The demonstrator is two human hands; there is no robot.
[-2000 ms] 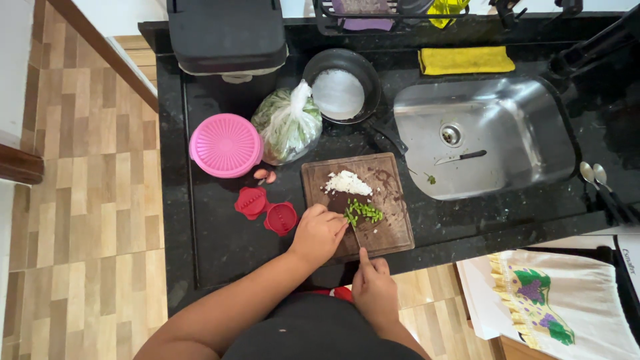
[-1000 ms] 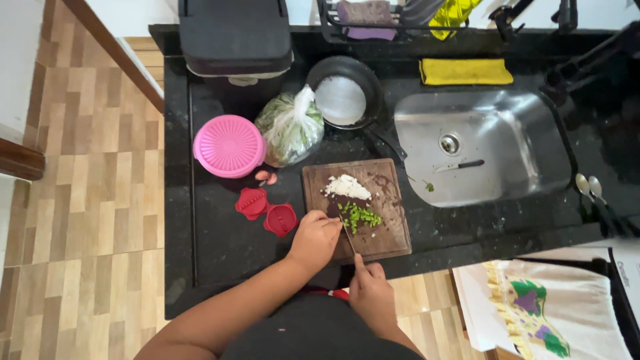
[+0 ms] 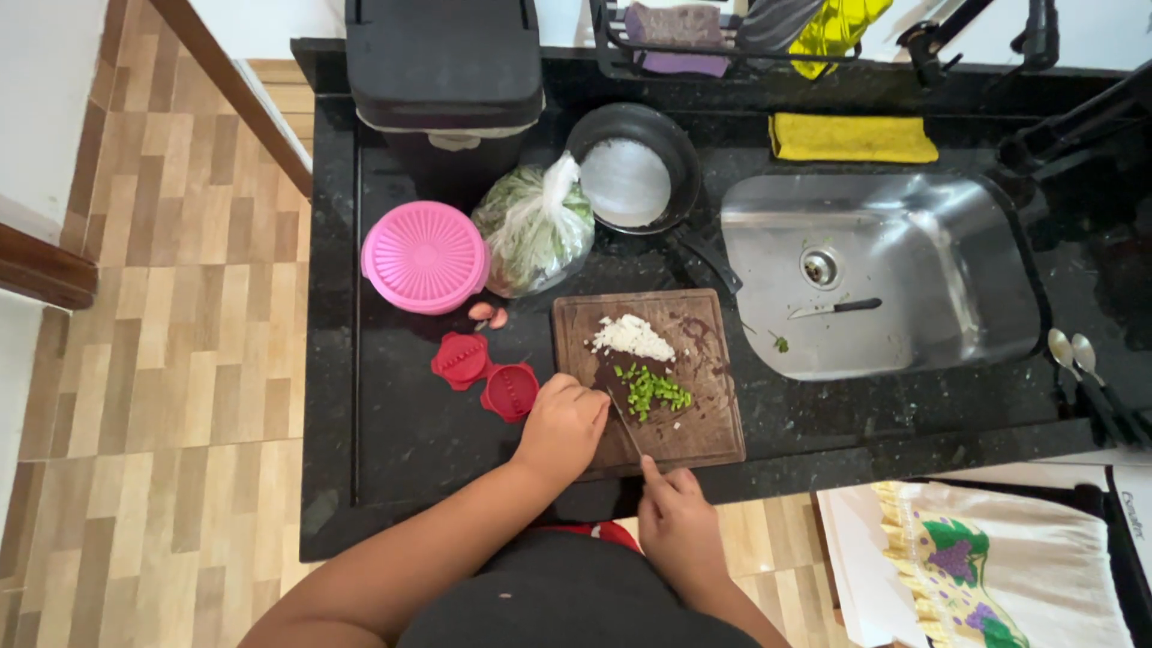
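Observation:
A wooden cutting board (image 3: 711,441) lies at the front of the dark stone counter. Chopped white pieces (image 3: 633,337) are heaped near its far edge, with chopped green pieces (image 3: 655,392) just below them. My right hand (image 3: 679,522) grips a knife (image 3: 627,423), its blade angled up and left over the board. My left hand (image 3: 565,423) rests at the board's left side, fingers bunched by the blade tip; whatever lies under the fingers is hidden. Left of that hand sits a red plastic press in two parts (image 3: 510,392).
Behind are a pink lidded bowl (image 3: 425,256), garlic cloves (image 3: 481,311), a bag of greens (image 3: 531,234) and a frying pan (image 3: 686,171) with its handle toward the sink. The steel sink (image 3: 936,270) holds a small knife (image 3: 835,308). Spoons (image 3: 1062,349) lie at right.
The green pieces are spread more widely than two seconds ago, when they lay in a tighter heap beside my left fingers. Both hands keep nearly the same places.

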